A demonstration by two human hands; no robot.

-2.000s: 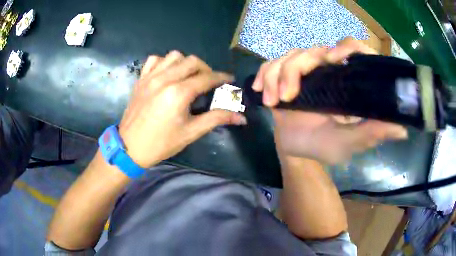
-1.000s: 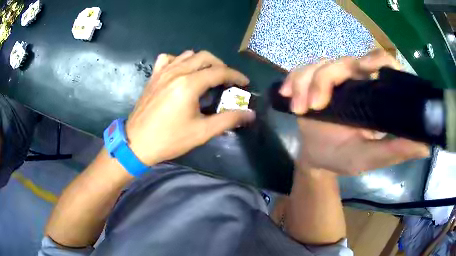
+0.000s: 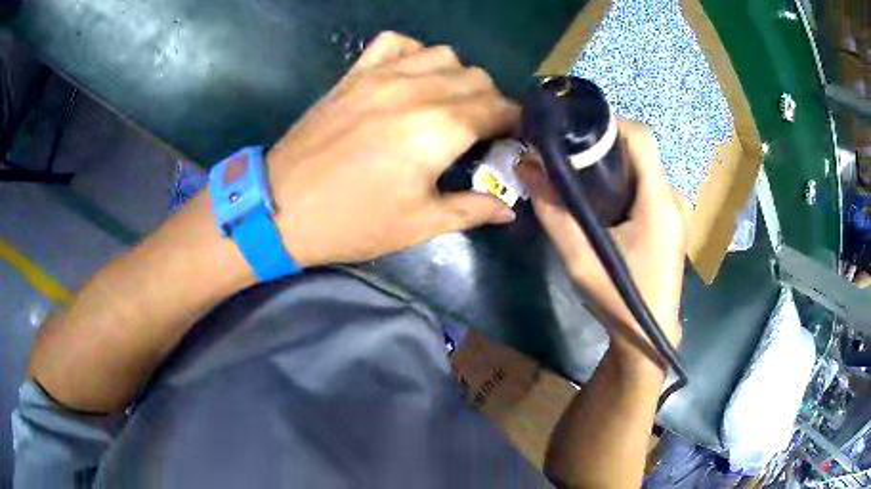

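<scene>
A white plastic housing point(image 3: 499, 178) with gold-yellow metal showing lies between the thumb and fingers of my left hand point(image 3: 392, 153), low over the dark green bench. A dark block shows partly beside it. My right hand point(image 3: 635, 239) is wrapped around the black electric screwdriver point(image 3: 611, 181), which stands roughly upright, its rear end and cable towards me. The tool's nose and bit are hidden, so I cannot tell whether they touch the housing. A blue strap point(image 3: 250, 212) is on my left wrist.
The cardboard screw box point(image 3: 721, 205), full of tiny silvery-blue specks, is behind my right hand. A green conveyor point(image 3: 812, 124) with small white parts runs at the right. A white bag point(image 3: 772, 392) is on the bench's right end. A cardboard carton point(image 3: 511, 387) is below the bench edge.
My right hand has swung the screwdriver from lying sideways to roughly upright beside the housing. My left hand still holds the housing. The view has shifted to the right, and the loose housings at left are out of view.
</scene>
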